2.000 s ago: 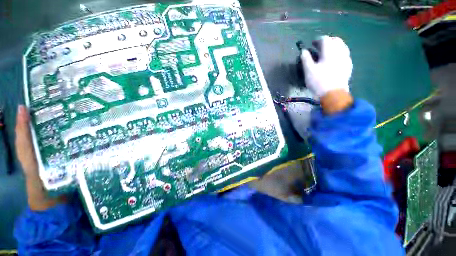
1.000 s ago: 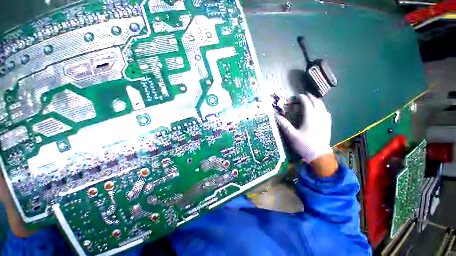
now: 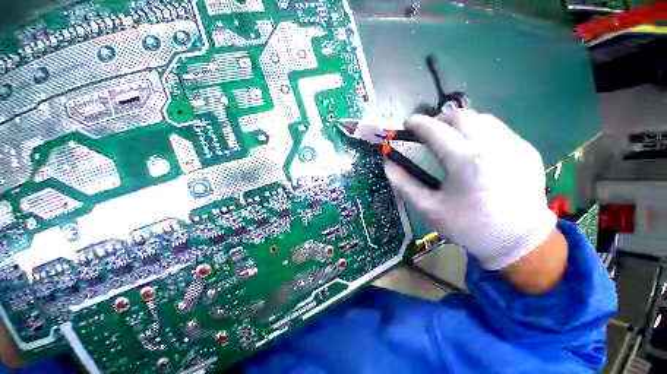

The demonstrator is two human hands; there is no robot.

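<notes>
A large green printed circuit board [image 3: 249, 175], solder side up with silvery areas and a white border, fills the left and middle. My right hand [image 3: 486, 182], in a white knit glove, holds diagonal cutters [image 3: 391, 142] with black and orange handles. Their silver jaws point left, over the board's upper right part; whether they touch it I cannot tell. My left hand [image 3: 9, 350] is bare, mostly cut off at the lower left edge and partly hidden by the board's edge; its grip is hidden.
A black brush-like tool [image 3: 435, 77] with a thin handle lies on the green mat [image 3: 512, 80] behind my right hand, its head mostly hidden. A yellow-taped bench edge [image 3: 581, 150] runs at the right. Another green board [image 3: 589, 219] shows partly beyond my sleeve. Red material [image 3: 622, 22] is at the upper right.
My right hand has picked up the cutters from the mat beside the board and moved them over the board. The brush-like tool is now partly covered. The board appears shifted slightly left.
</notes>
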